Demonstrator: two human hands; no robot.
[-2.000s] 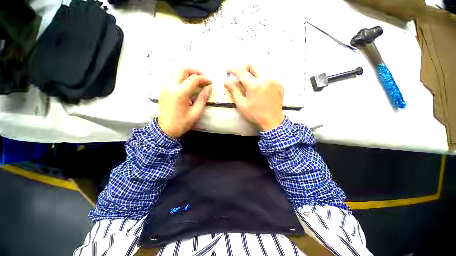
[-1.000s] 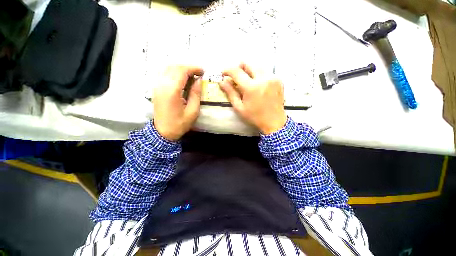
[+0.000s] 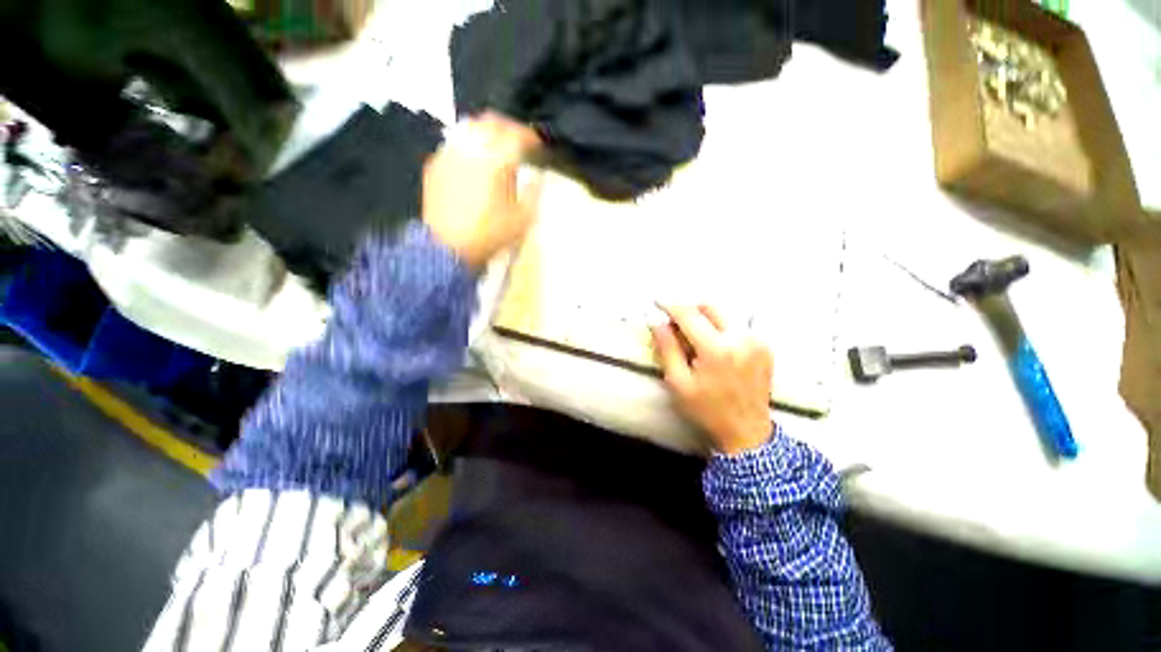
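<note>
My left hand (image 3: 481, 189) is blurred and reaches to the near left edge of a heap of loose black fabric pieces (image 3: 611, 96); whether it grips one I cannot tell. My right hand (image 3: 721, 372) rests at the front edge of the pale work board (image 3: 573, 274), thumb and forefinger curled close together; anything between the fingertips is too small to tell. The punch (image 3: 912, 362) lies on the white table to the right of the board.
A hammer with a blue handle (image 3: 1040, 395) and a thin awl (image 3: 919, 278) lie at right. An open cardboard box (image 3: 1019, 172) holds small pale parts. A black stack (image 3: 344, 191) lies at left, beside a dark green press (image 3: 166, 77). Brown cardboard (image 3: 1138, 357) is at the right edge.
The view has swung left and up, bringing in the press, heap and box. My left hand has left the board's front edge and moved forward to the black pieces. My right hand stays at the front edge.
</note>
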